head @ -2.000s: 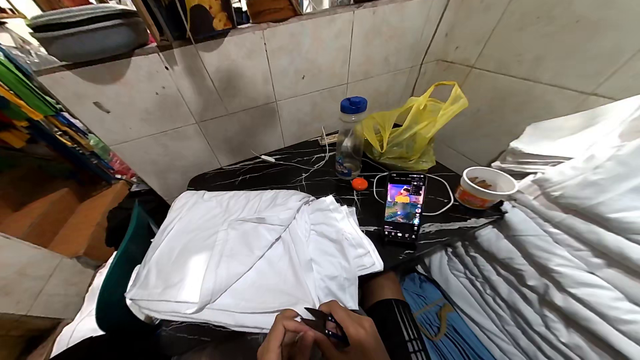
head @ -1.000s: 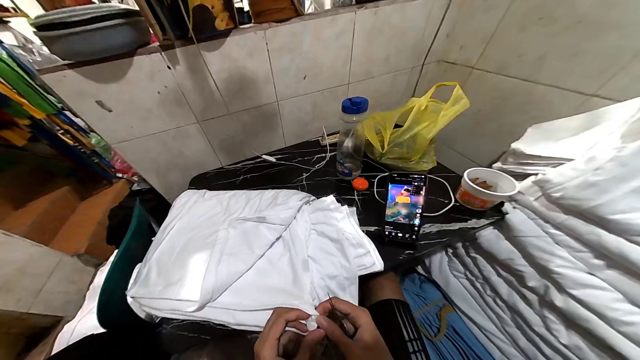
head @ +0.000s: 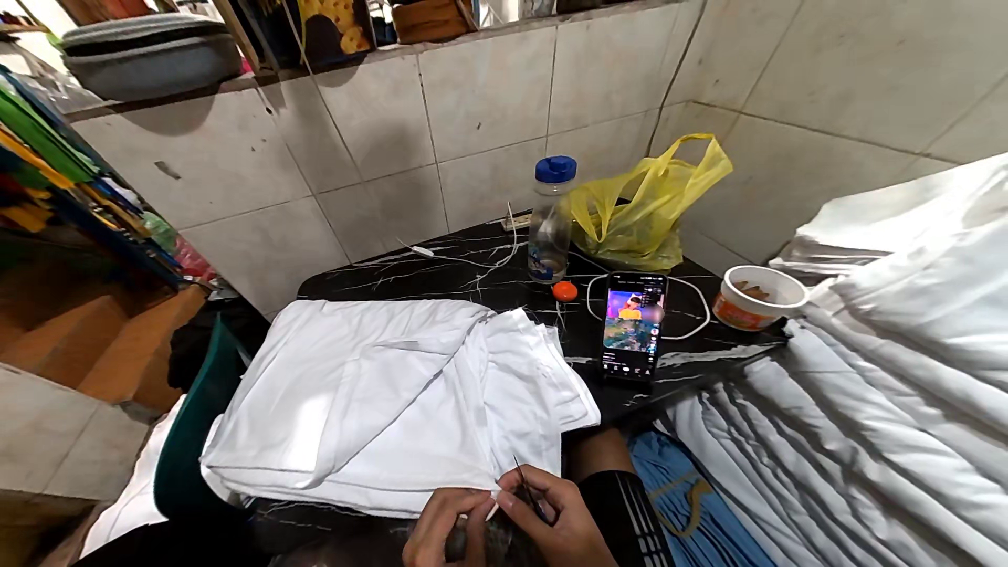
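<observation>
A folded stack of white cloth [head: 378,394] lies on the black marble-patterned table. At its near edge, my left hand [head: 449,524] pinches a corner of the white cloth between thumb and fingers. Beside it, nearly touching, my right hand [head: 551,512] holds a small dark pointed tool [head: 529,492], possibly thread snips, its tip pointing up; its thumb and finger also meet the cloth corner. The palm side of both hands is hidden.
Behind the cloth stand a blue-capped bottle [head: 550,228], a yellow plastic bag [head: 650,209], an orange round object [head: 565,291], a lit phone [head: 632,327] with a white cable, and a white tub [head: 760,298]. More white cloth [head: 890,378] is piled at right; a green chair [head: 193,425] is at left.
The dark tool, plain in my right hand two seconds ago and hardly visible one second ago, shows again with its tip upward. Both hands stay at the cloth's near edge.
</observation>
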